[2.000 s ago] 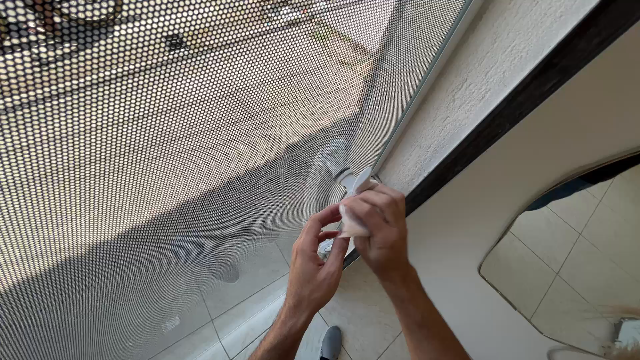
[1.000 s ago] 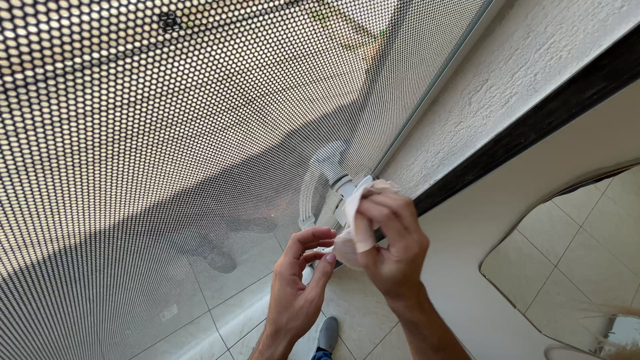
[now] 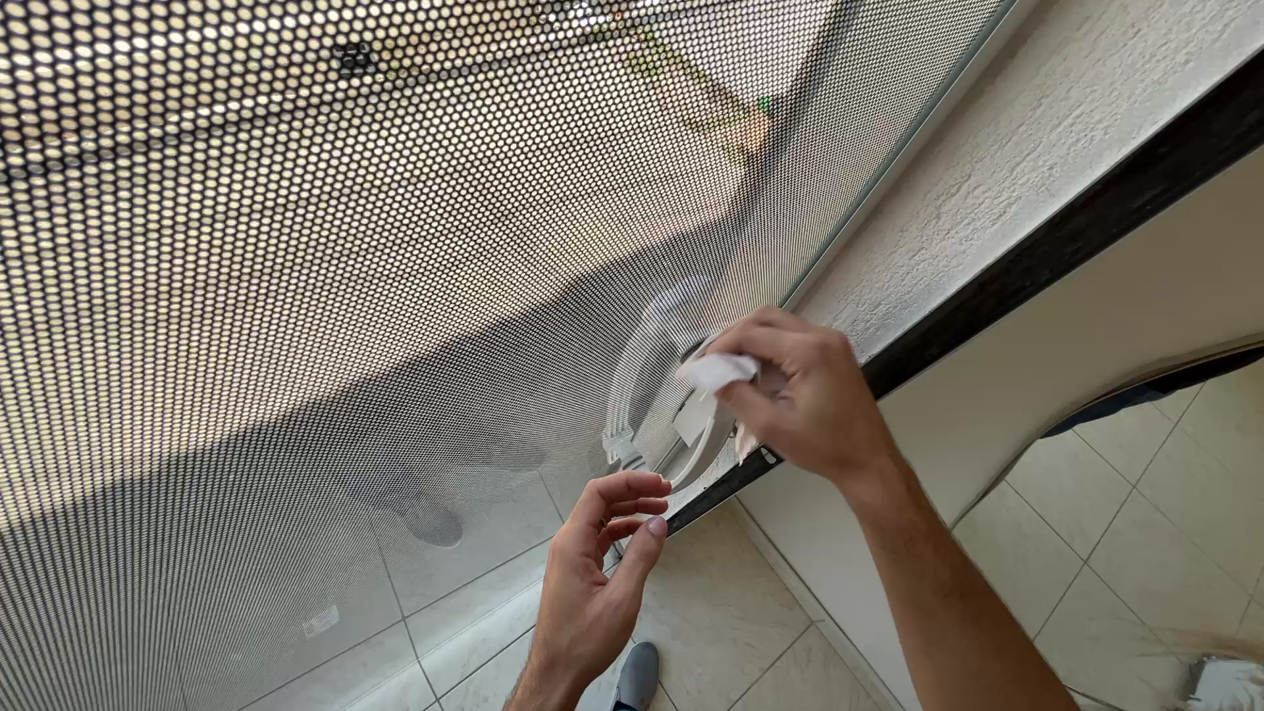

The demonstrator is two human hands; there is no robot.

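Pinched in my right hand point(image 3: 795, 390) is a crumpled white cloth or tissue point(image 3: 721, 371), held against the upper part of a curved light-grey door handle point(image 3: 706, 449). My left hand point(image 3: 602, 568) is below it, fingers bent and apart, the fingertips at the handle's lower end. The handle stands at the edge of a glass door with a perforated pattern point(image 3: 395, 296), and its curved reflection point(image 3: 632, 375) shows in the pane. My right fingers hide part of the handle's upper end.
A dark frame strip point(image 3: 987, 296) and a rough white wall edge point(image 3: 918, 217) run diagonally at the right. A wavy-edged mirror point(image 3: 1136, 513) shows floor tiles. Below are floor tiles point(image 3: 731, 592) and a grey shoe point(image 3: 640, 673).
My right hand, still holding the white cloth, has moved up along the handle, away from my left hand. The two hands were close together two seconds ago.
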